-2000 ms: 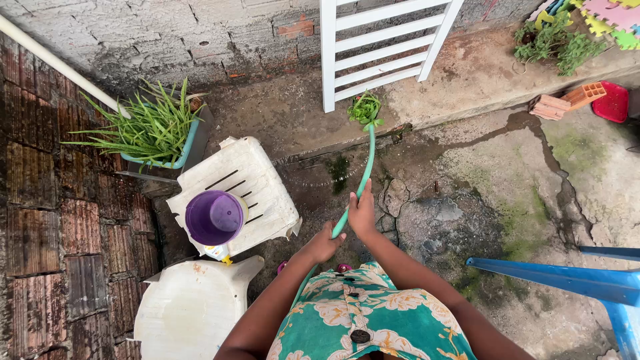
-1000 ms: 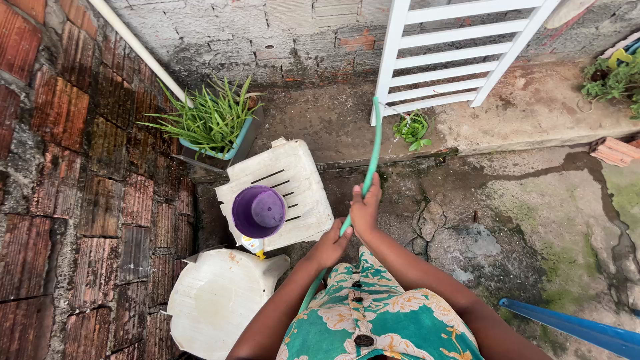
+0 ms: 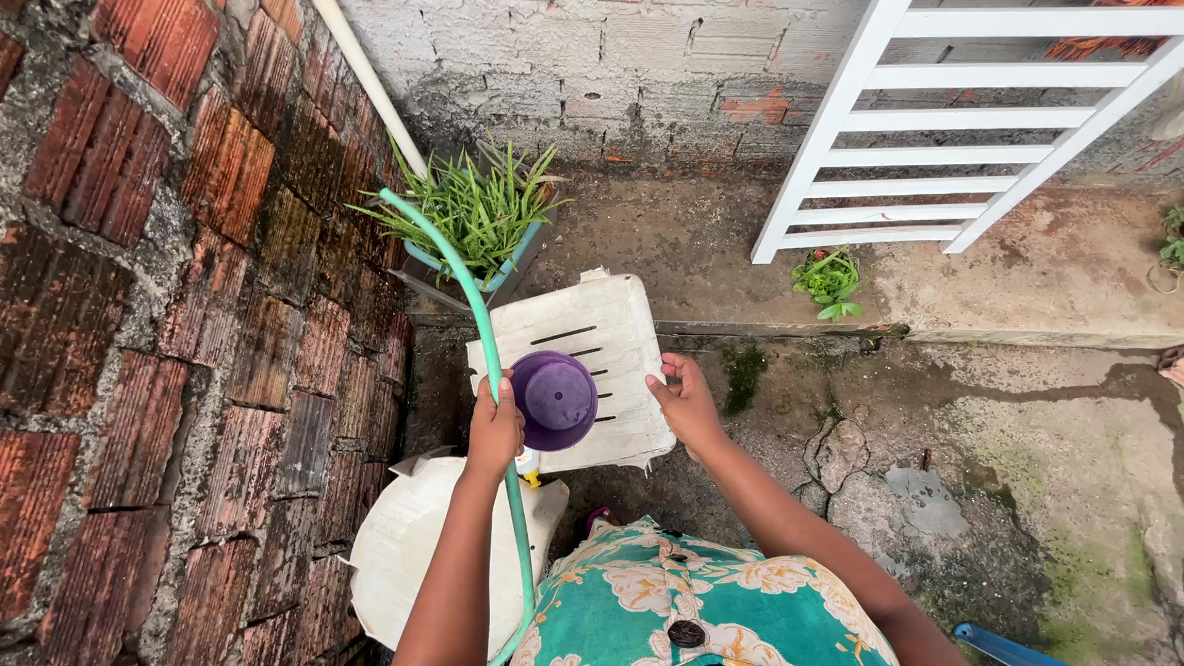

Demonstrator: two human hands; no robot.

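My left hand (image 3: pixel 497 425) is closed around a green garden hose (image 3: pixel 478 305), just left of a purple plastic pot (image 3: pixel 556 400). The hose's free end arches up over a planter box of long-leaved green plants (image 3: pixel 472 208). The pot stands on a white slatted plastic stool seat (image 3: pixel 592 324). At the seat's right edge is my right hand (image 3: pixel 683 393), fingers apart and holding nothing; whether it touches the edge I cannot tell. A small bottle with a yellow cap (image 3: pixel 529 467) is partly hidden below the pot.
A round white plastic seat (image 3: pixel 407 546) lies at lower left, beside a rough brick wall (image 3: pixel 222 351). White wooden slats (image 3: pixel 953 120) lean on the back wall, near a small leafy plant (image 3: pixel 828 280) on the concrete ledge (image 3: pixel 1017 296). A blue bar (image 3: pixel 1004 645) shows at lower right.
Both hands were on the hose; the right one has let go and is by the stool seat. The left hand has moved left with the hose, whose end has swung from the slats to the planter.
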